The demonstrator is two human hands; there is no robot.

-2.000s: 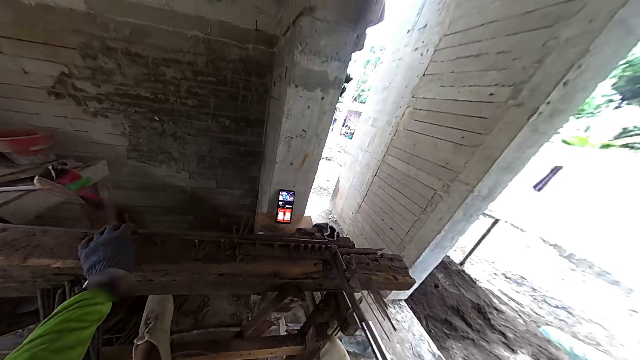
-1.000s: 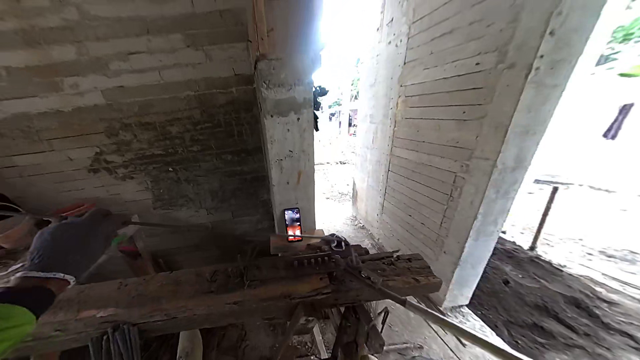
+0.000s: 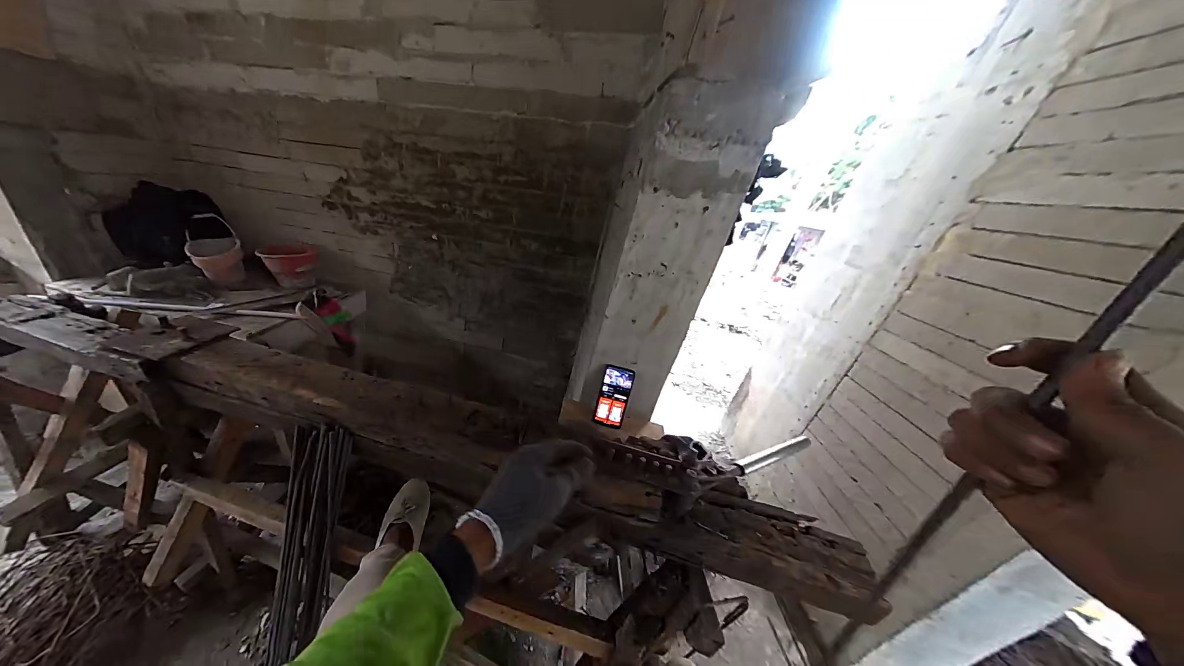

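Observation:
My left hand [image 3: 536, 486], in a grey knit glove below a lime-green sleeve, is at the near edge of a heavy timber beam [image 3: 398, 407]. Its fingers are curled, and whether they hold anything cannot be made out. My right hand [image 3: 1064, 444], bare, is closed around a long dark metal bar [image 3: 1110, 310] that slants from upper right to lower left. Between the hands, a rusty metal plate with a row of pegs [image 3: 643, 460] is fixed on the beam. A metal pipe [image 3: 775, 455] juts rightward from the fitting beside it.
A lit phone [image 3: 613, 396] leans against the concrete column [image 3: 661, 250]. Steel rods [image 3: 310, 536] hang in a bundle under the beam. Orange buckets [image 3: 289, 265] and a dark bag stand on boards at back left. Cut wire or rod scraps [image 3: 79, 587] lie on the floor.
My left hand has moved right along the beam from its far left part. My right hand, gripping the bar, has come into view. The view has turned left.

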